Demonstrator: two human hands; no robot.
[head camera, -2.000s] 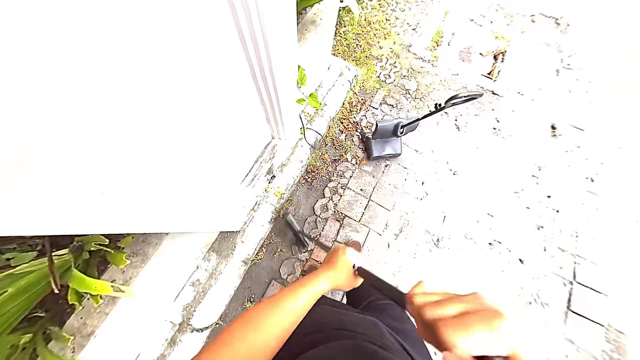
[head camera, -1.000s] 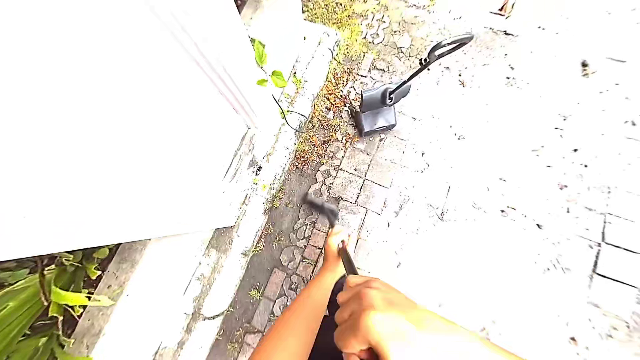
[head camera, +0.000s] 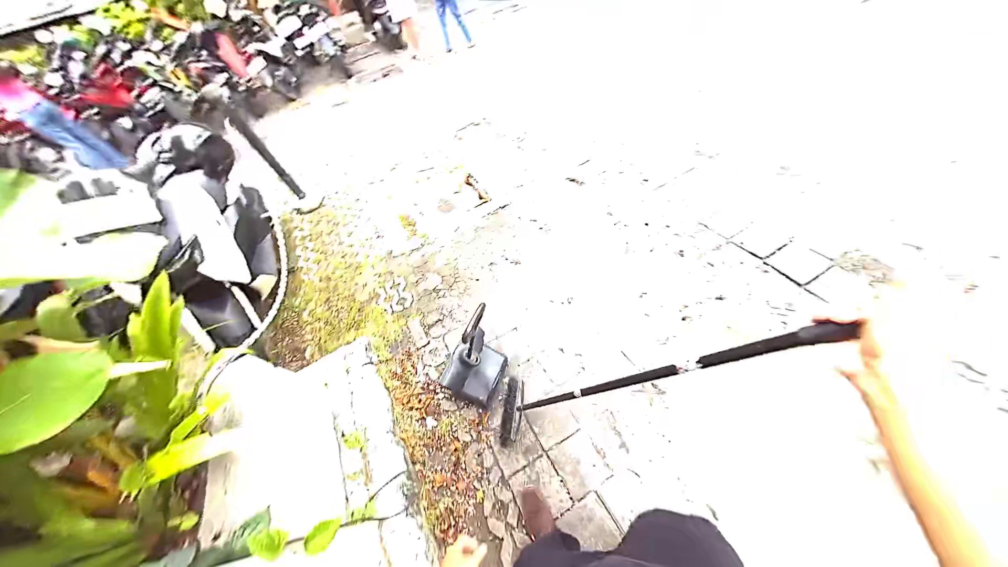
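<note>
My right hand (head camera: 866, 358), washed out by glare, holds the upper end of a long black broom handle (head camera: 740, 350). The handle slants down to the left, and its narrow dark head (head camera: 512, 411) stands at the right side of a dark long-handled dustpan (head camera: 475, 374). The dustpan rests on the ground, its handle leaning upward. Only a small part of my left hand (head camera: 465, 551) shows at the bottom edge; its fingers are mostly cut off. Dry leaves (head camera: 437, 441) and moss lie along the strip left of both tools.
A pale concrete kerb (head camera: 315, 449) and leafy plants (head camera: 55, 394) border the left side. Beyond them stand a parked motorbike (head camera: 205, 228) and several more in a row. People are near them at the top. Bright paving (head camera: 630, 276) stretches away to the right.
The broom has swung out, its head now against the dustpan. My hands were both near the handle earlier; now they are far apart, the right one out to the right. The view has shifted strongly.
</note>
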